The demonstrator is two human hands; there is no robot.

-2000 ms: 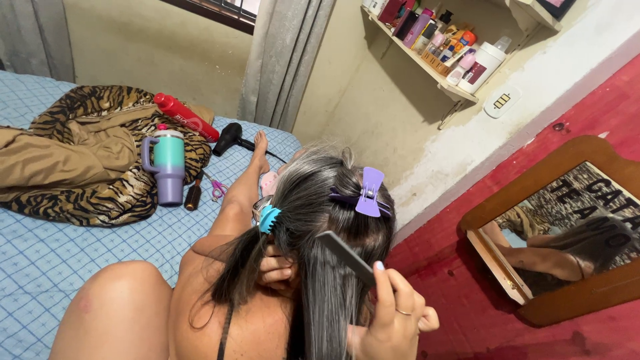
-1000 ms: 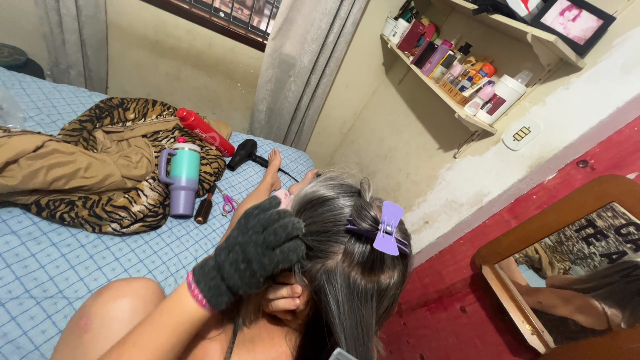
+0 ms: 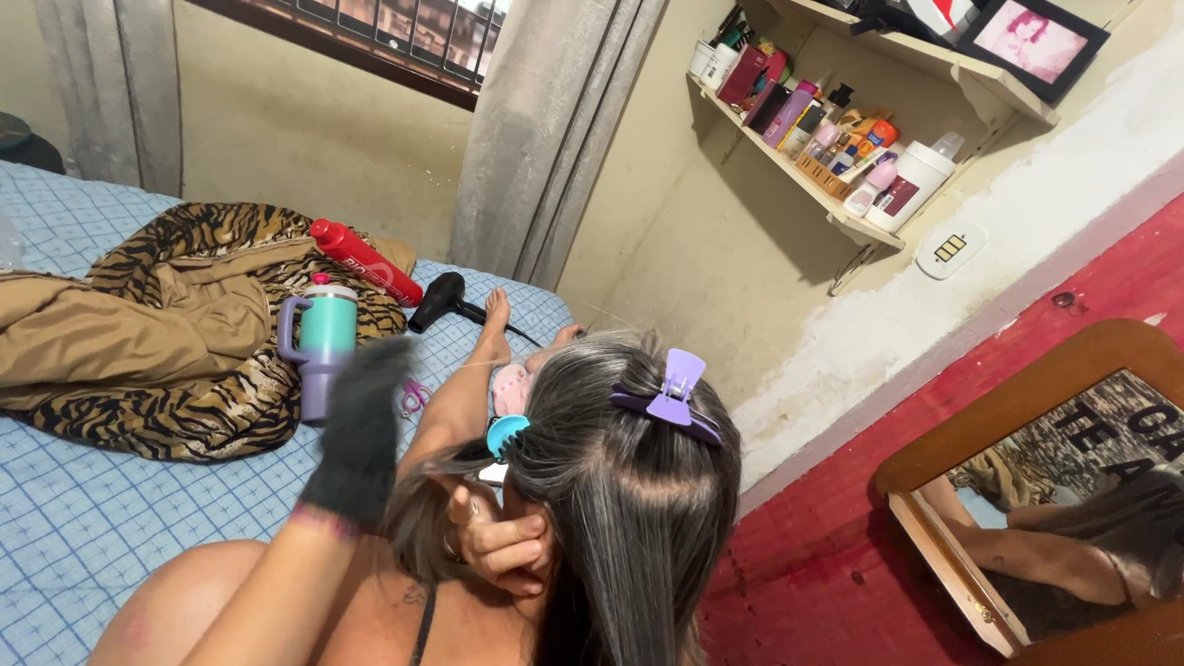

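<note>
My left hand [image 3: 363, 430], in a dark knit glove, is raised left of the seated person's head and blurred; whether it holds anything is unclear. My right hand is out of view. The person's long dark, greying hair [image 3: 638, 518] hangs down the back. A purple claw clip [image 3: 677, 388] holds the upper section, and a light-blue clip [image 3: 506, 435] sits at the left side. The seated person's own hand [image 3: 504, 546] is by the ear, below the blue clip.
On the bed [image 3: 222, 499] lie a tiger-print blanket [image 3: 222, 435], a tumbler [image 3: 328, 324], a red bottle [image 3: 367, 262], a black hair dryer [image 3: 442, 301] and purple-handled scissors [image 3: 416, 398]. A shelf of bottles [image 3: 786, 166] and a wood-framed mirror [image 3: 911, 444] are at the right.
My right hand, holding a dark comb against the hair two seconds ago, has left the view. My gloved left hand came in over the hair's left side and has since moved left, away from the head.
</note>
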